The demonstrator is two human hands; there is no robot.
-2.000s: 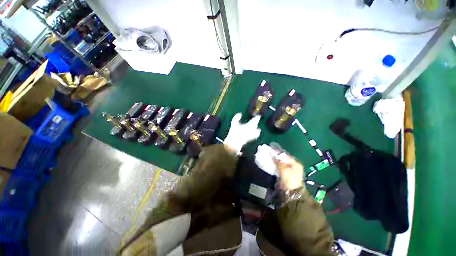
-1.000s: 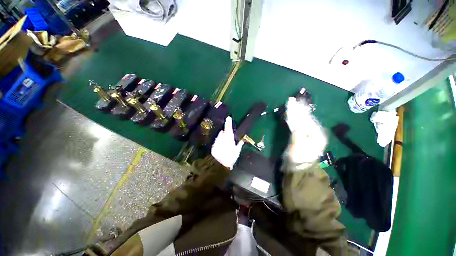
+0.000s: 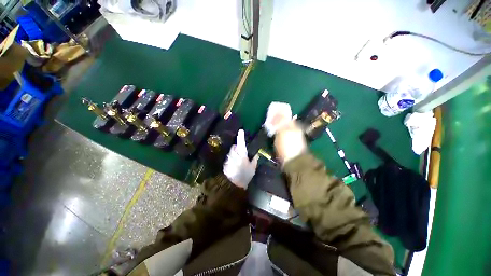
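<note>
A black lock panel [image 3: 260,142] lies tilted on the green mat between my hands, its brass part towards my lap. My left hand [image 3: 240,165], in a white glove, is at the panel's lower left side with one finger extended; whether it grips is unclear. My right hand [image 3: 290,142], slightly blurred, holds a folded white cloth [image 3: 278,115] at the panel's upper end and hides part of it. Another black panel with brass [image 3: 320,114] lies just right of the cloth. A dark slab with a white label [image 3: 269,202] is by my lap.
Several black panels with brass parts [image 3: 172,122] stand in a row at left. A white-and-black strip [image 3: 339,151] and green board [image 3: 350,178] lie at right, beside a black cloth [image 3: 401,205]. A water bottle [image 3: 397,102] and white wad [image 3: 421,131] are near the wall.
My right hand has moved left with the cloth, from the right-hand panel to the one between my hands. That panel was moved nearer to me from beside the other. My left hand stays at its side.
</note>
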